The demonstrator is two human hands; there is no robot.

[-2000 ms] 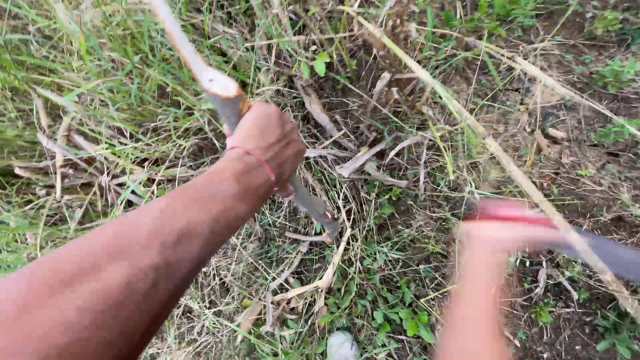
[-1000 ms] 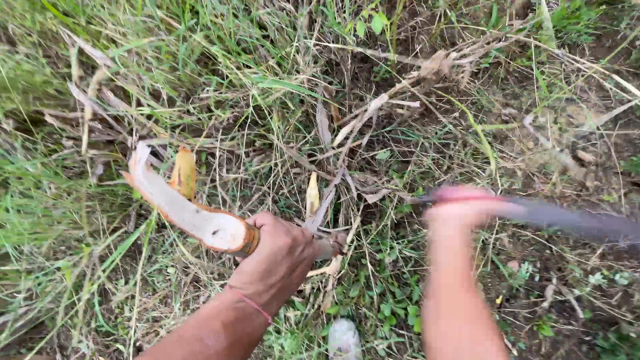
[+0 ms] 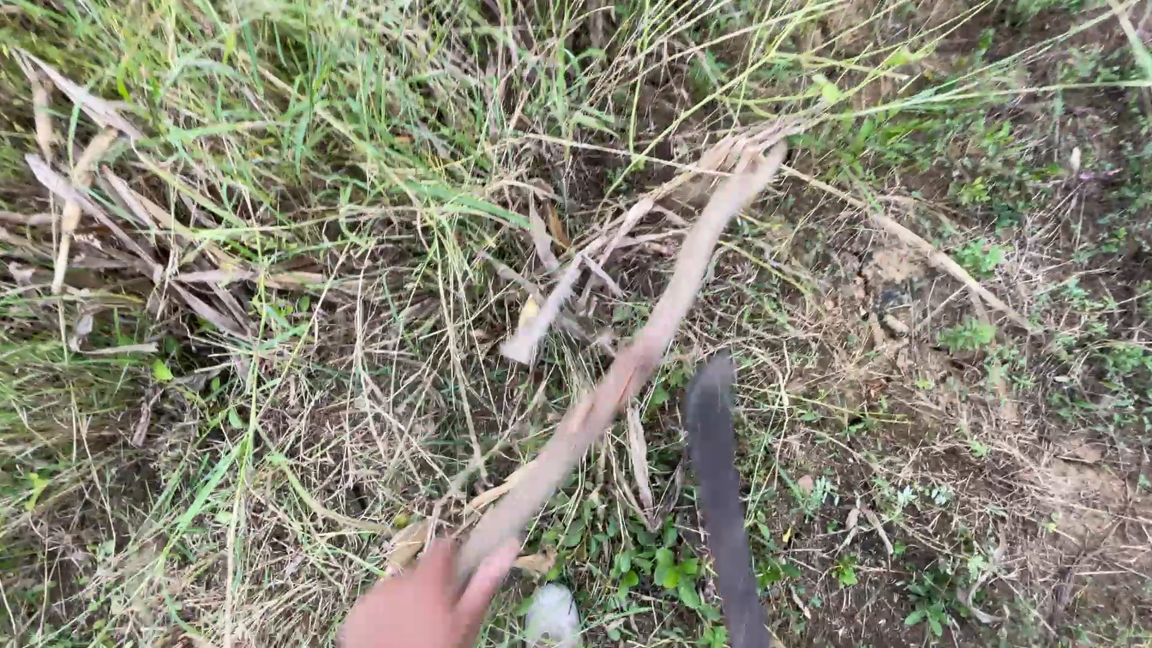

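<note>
At the bottom, left of centre, my left hand [image 3: 427,594] grips the near end of a long, slightly bent wooden stick [image 3: 630,364]. The stick slants up and right, its far end over dry stalks. Right of it, a machete's dark blade [image 3: 720,504] points up the view, apart from the stick. Its handle lies below the frame, and my right hand is out of sight. My left hand is blurred.
Tall green grass [image 3: 342,117] fills the upper left. Dry stalks and husks [image 3: 207,279] lie at the left. A pale shoe tip [image 3: 553,616] shows at the bottom. Low weeds and bare soil [image 3: 1071,486] spread at the right.
My left hand has moved down towards the bottom edge, and the stick now points up and right. The blade has swung from pointing right to pointing up. My right hand has left the view.
</note>
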